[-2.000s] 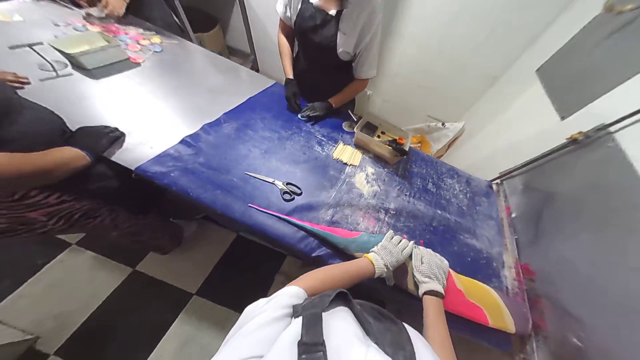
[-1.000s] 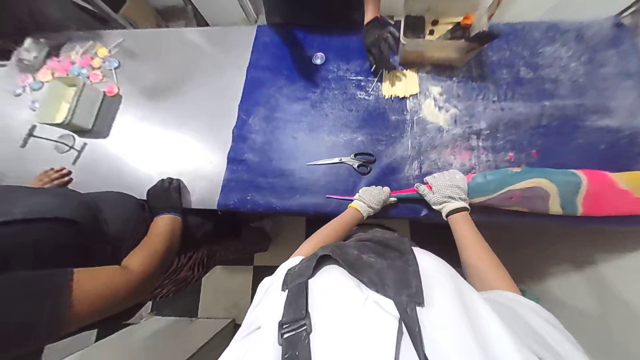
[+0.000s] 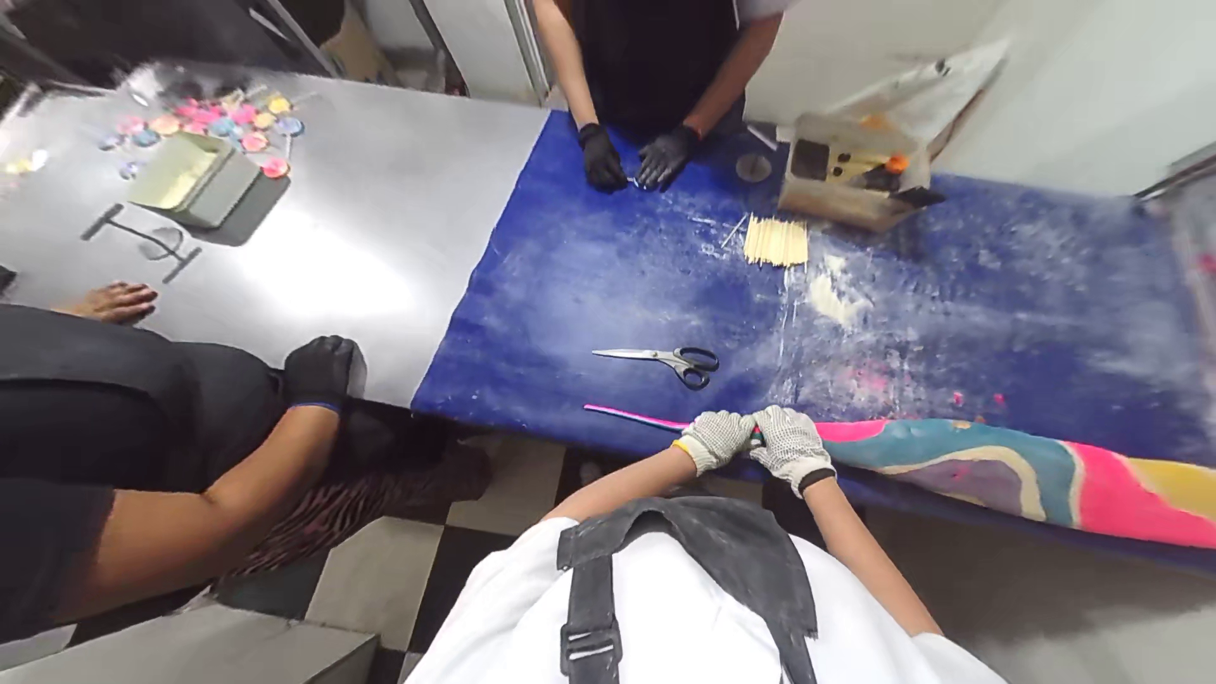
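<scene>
A long striped candy mass (image 3: 1007, 461) in pink, teal, purple and yellow lies along the near edge of the blue mat and tapers to a thin strand at its left end. Both my hands wear dotted knit gloves. My left hand (image 3: 718, 439) grips the thin strand, whose pink tip points left beyond it. Touching it on the right, my right hand (image 3: 790, 445) is closed around the narrow part of the mass. Scissors (image 3: 665, 357) with black handles lie on the mat just beyond my left hand, blades to the left.
White sticks (image 3: 776, 241) and a plastic bin of tools (image 3: 826, 199) stand farther back. Opposite, a person's black-gloved hands (image 3: 635, 161) work at the mat. Another person's gloved hand (image 3: 321, 372) rests at the left edge, near a metal box (image 3: 195, 180) and several lollipops (image 3: 255, 142).
The view has shifted and turned. The opposite person's two hands are now together at the mat; one second ago only one showed, beside the sticks.
</scene>
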